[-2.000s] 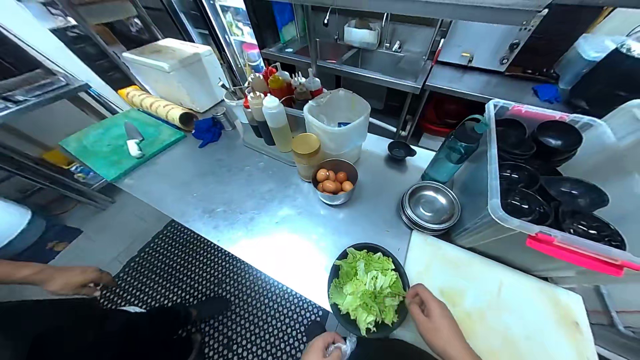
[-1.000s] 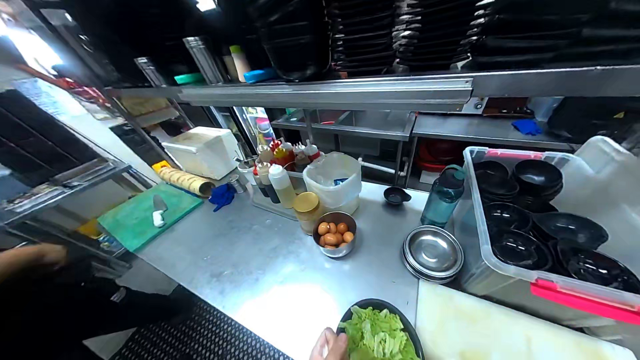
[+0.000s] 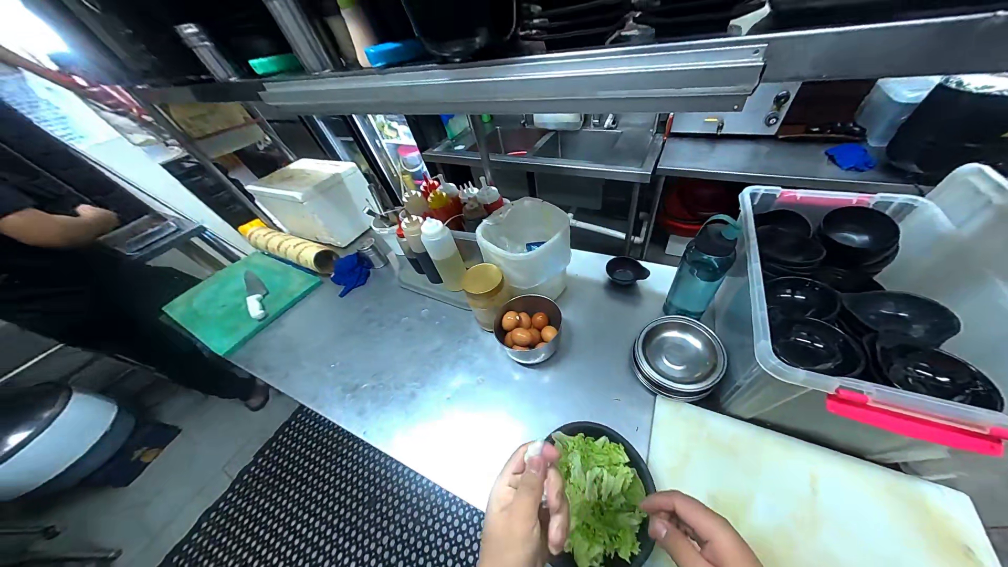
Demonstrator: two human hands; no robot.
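Note:
A black bowl [image 3: 639, 466] of chopped green lettuce [image 3: 600, 496] sits at the near edge of the steel counter, beside a white cutting board [image 3: 795, 488]. My left hand [image 3: 529, 504] is raised over the bowl's left side, its thumb and fingers closed on a small whitish thing, too small to name. At the bowl's right rim is my right hand [image 3: 697, 531], fingers slightly curled, with nothing visible in it. Beyond the bowl stand a steel bowl [image 3: 529, 354] of brown eggs [image 3: 526, 331] and a stack of steel bowls [image 3: 681, 358].
A clear plastic tub [image 3: 756, 315] of black bowls and a blue bottle [image 3: 701, 268] stand right. Squeeze bottles [image 3: 442, 252], a lidded jar [image 3: 486, 295] and a white bucket [image 3: 524, 244] stand farther back. A knife [image 3: 255, 295] lies on a green board [image 3: 236, 303]. Another person [image 3: 87, 276] stands left.
The view has tilted up, then partly back down. My right hand, out of sight one second ago, shows again at the bowl's rim. The other person has moved farther back on the left.

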